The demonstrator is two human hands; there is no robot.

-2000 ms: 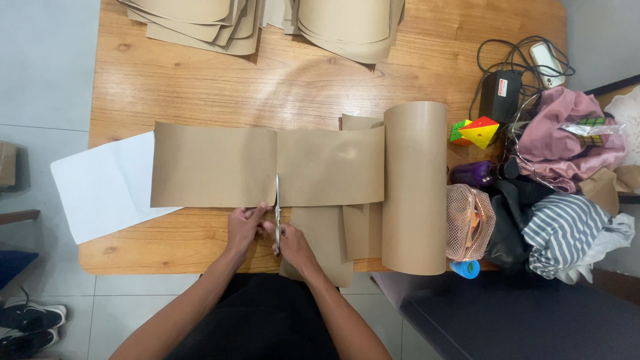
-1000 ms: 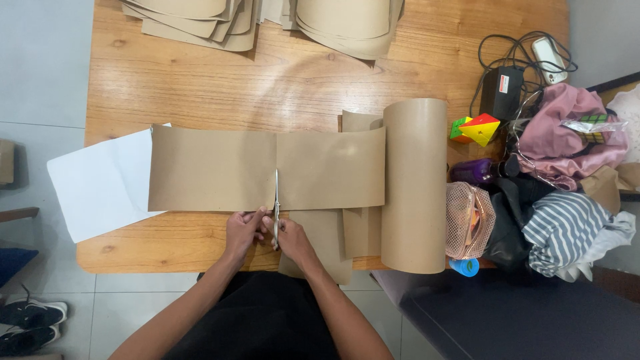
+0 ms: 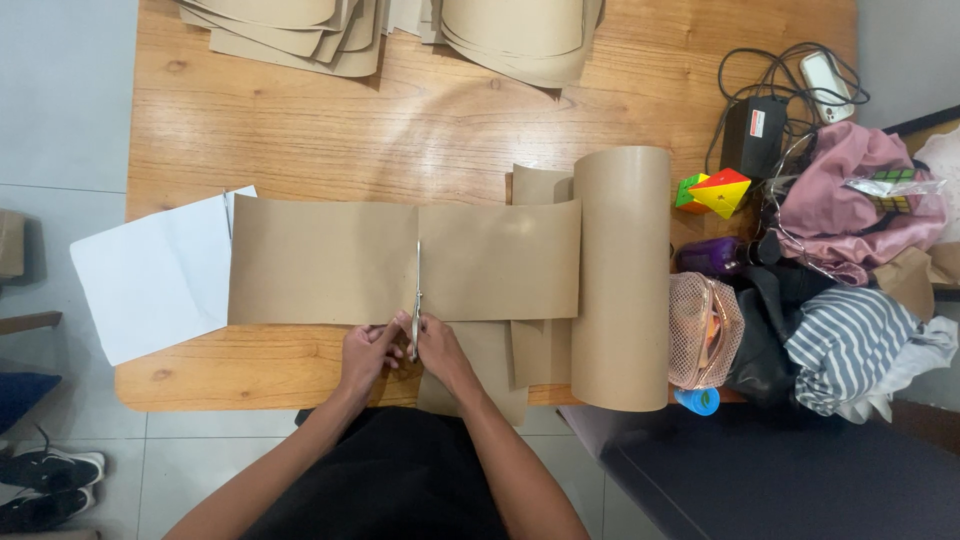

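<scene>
A long strip of brown kraft paper (image 3: 322,262) lies crosswise on the wooden table, its right end beside an upright-lying roll of brown paper (image 3: 621,277). My right hand (image 3: 442,349) holds a pair of scissors (image 3: 417,300), whose blades point away from me along a line across the strip's middle. Just left of the handles, my left hand (image 3: 371,349) has its fingertips pinched at the strip's near edge, by the scissors. More brown paper pieces (image 3: 476,367) lie beneath the strip and reach over the table's near edge. A white sheet (image 3: 161,277) lies partly under the strip's left end.
Stacks of cut brown paper (image 3: 300,37) sit at the table's far side. Along the right are a black power adapter (image 3: 754,135), a white phone (image 3: 826,86), puzzle cubes (image 3: 712,191), a purple bottle (image 3: 709,256), a pink mesh pouch (image 3: 705,330) and bundled striped cloth (image 3: 851,341).
The strip's left part has shifted slightly toward me since the earliest frame. Both hands stay close together at the near edge, with the scissors still in my right hand.
</scene>
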